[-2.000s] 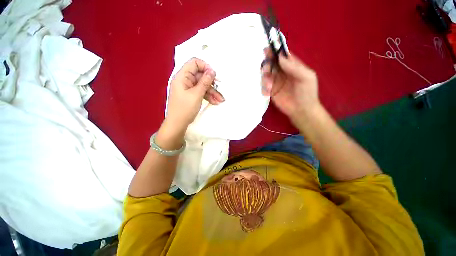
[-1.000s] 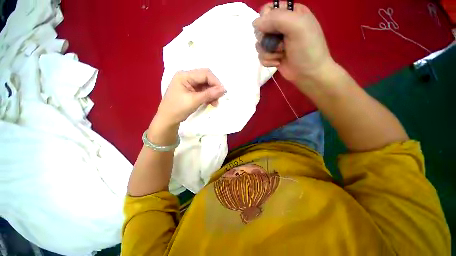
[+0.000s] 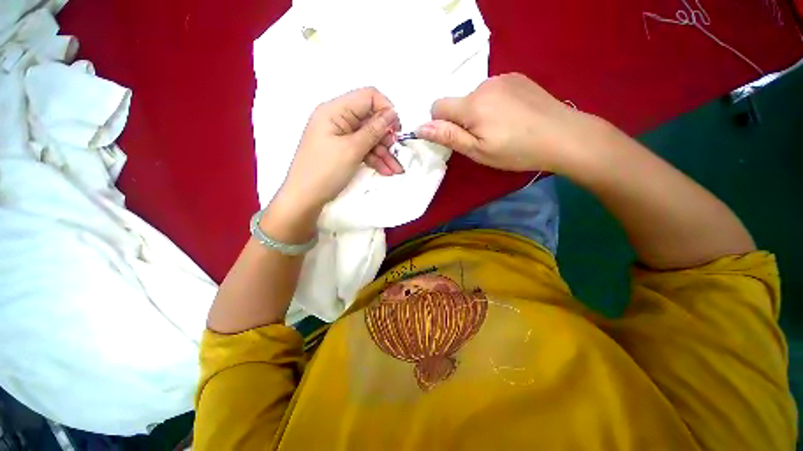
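A white garment (image 3: pixel 299 106) lies on the red cloth under my hands, its dark neck label (image 3: pixel 462 32) showing at the upper right. My left hand (image 3: pixel 352 136) pinches a bit of the garment between thumb and fingers. My right hand (image 3: pixel 493 123) is shut on the thread snips (image 3: pixel 407 136); only their small metal tip shows, touching the spot at my left fingertips. The handles are hidden in my palm. A tiny dark spot shows beside the tip, too small to name. A thin white thread shows below my right wrist.
A large white garment pile (image 3: pixel 88 264) fills the left side. A loose looped thread (image 3: pixel 696 19) lies on the red cloth (image 3: pixel 607 53) at the upper right. A metal piece (image 3: pixel 748 92) sits at the table's right edge. My mustard-yellow top (image 3: pixel 546 352) is at the near edge.
My right hand has come down and left with the snips, from above the garment's right side to my left fingertips. The garment is spread farther up, and its dark label now shows.
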